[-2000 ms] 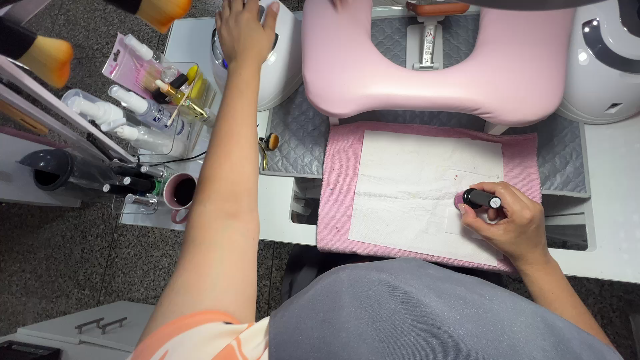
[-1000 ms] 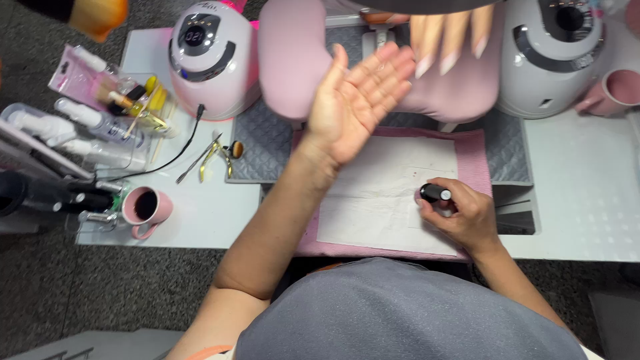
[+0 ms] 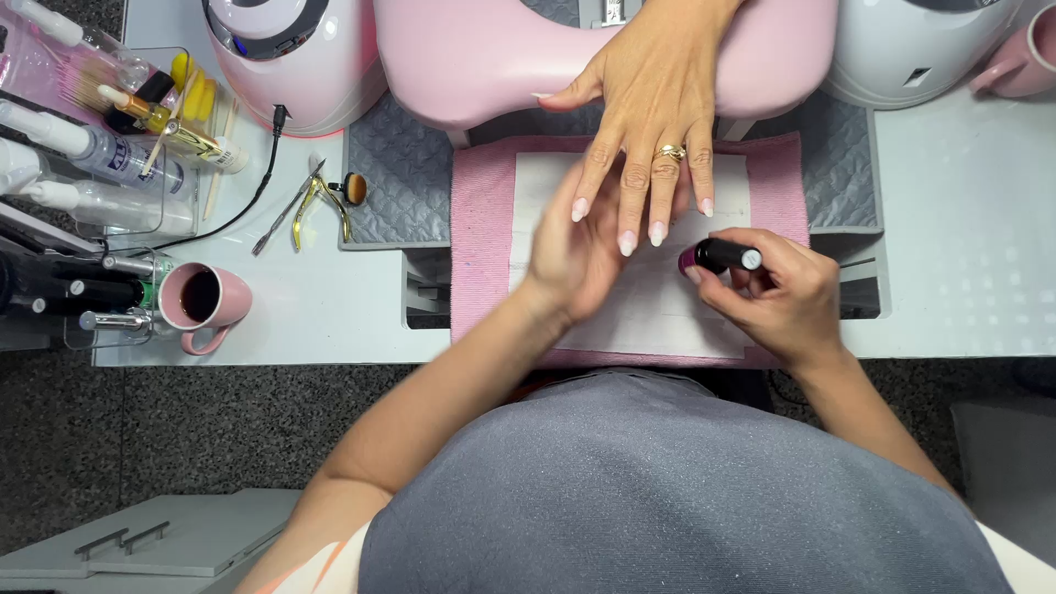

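Observation:
My left hand [image 3: 582,247] is palm up under the fingers of another person's hand [image 3: 656,107], which wears a gold ring [image 3: 671,153] and has pale, pointed nails. That hand partly covers mine, so whether my fingers grip it is hidden. In my right hand [image 3: 780,289] is a nail polish bottle [image 3: 718,256] with a black cap and a purple lower part, tilted above the white paper sheet [image 3: 660,309]. The sheet lies on a pink towel [image 3: 478,247]. A pink padded armrest [image 3: 487,66] stands behind the towel.
Two nail lamps [image 3: 297,78] [image 3: 916,62] flank the armrest. At left are a pink mug [image 3: 233,299] of dark liquid, cuticle nippers [image 3: 307,210], a metal pusher [image 3: 285,214], a round brush [image 3: 355,188], a black cable [image 3: 262,186] and an organizer [image 3: 198,181] with bottles. Another pink mug [image 3: 1023,62] is far right.
My left hand was at the left lamp, then raised with its palm open; now it is under the other person's hand, which has come forward over the paper. My right hand still holds the bottle.

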